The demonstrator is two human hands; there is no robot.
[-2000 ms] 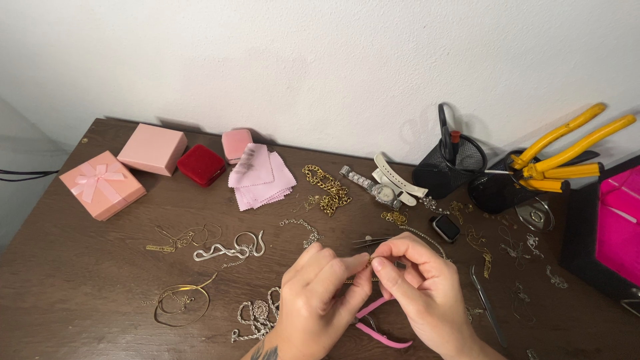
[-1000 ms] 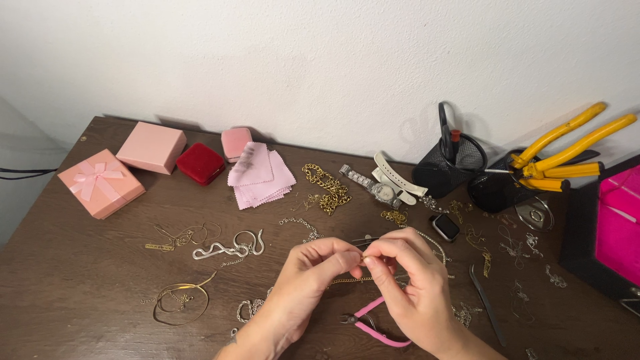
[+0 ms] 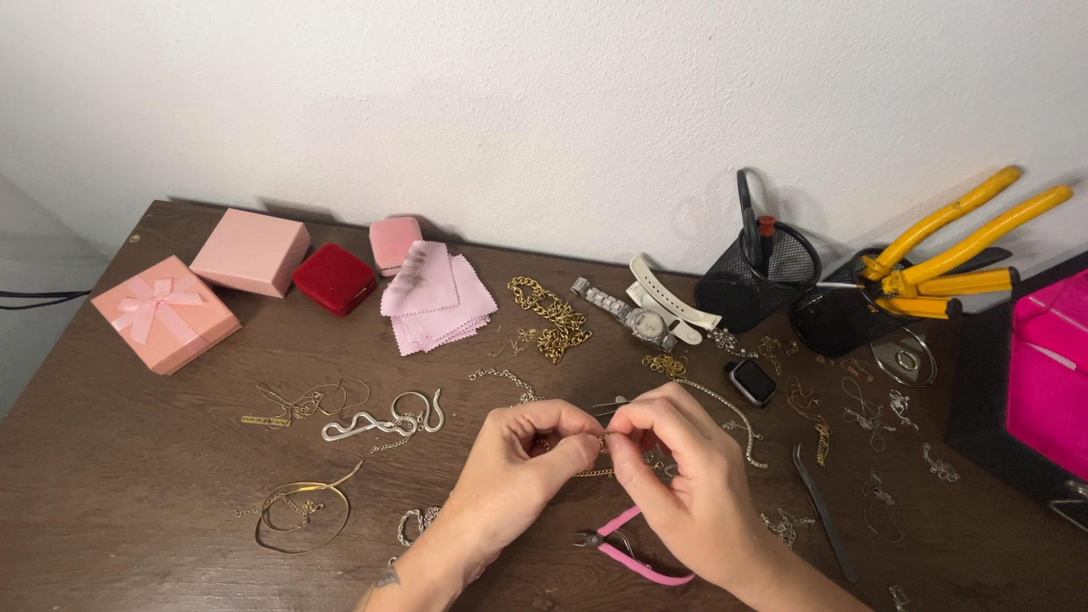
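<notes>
My left hand (image 3: 535, 467) and my right hand (image 3: 680, 467) meet fingertip to fingertip over the dark wooden table. Between them they pinch a thin gold-coloured chain (image 3: 595, 473), part of which hangs below the fingers; the pinched end is mostly hidden. Pink-handled cutting pliers (image 3: 631, 557) lie below the hands. A thin metal tool (image 3: 609, 406) shows just behind the fingertips. Right of my right hand are a sparkling bracelet (image 3: 733, 410) and grey tweezers (image 3: 820, 510). A silver chain (image 3: 506, 376) lies behind my left hand.
Pink gift boxes (image 3: 252, 246), a red velvet box (image 3: 334, 279) and pink cloths (image 3: 438, 297) stand back left. Gold chains (image 3: 552, 319), a silver watch (image 3: 644, 325), a smartwatch (image 3: 751, 381), mesh holders (image 3: 748, 293) with yellow-handled tools (image 3: 960, 221), and a black case with pink lining (image 3: 1050, 382) occupy the right.
Both hands stay together at the fingertips, a little lower than two seconds ago. The pliers' jaws, hidden behind my left hand at first, are now in view.
</notes>
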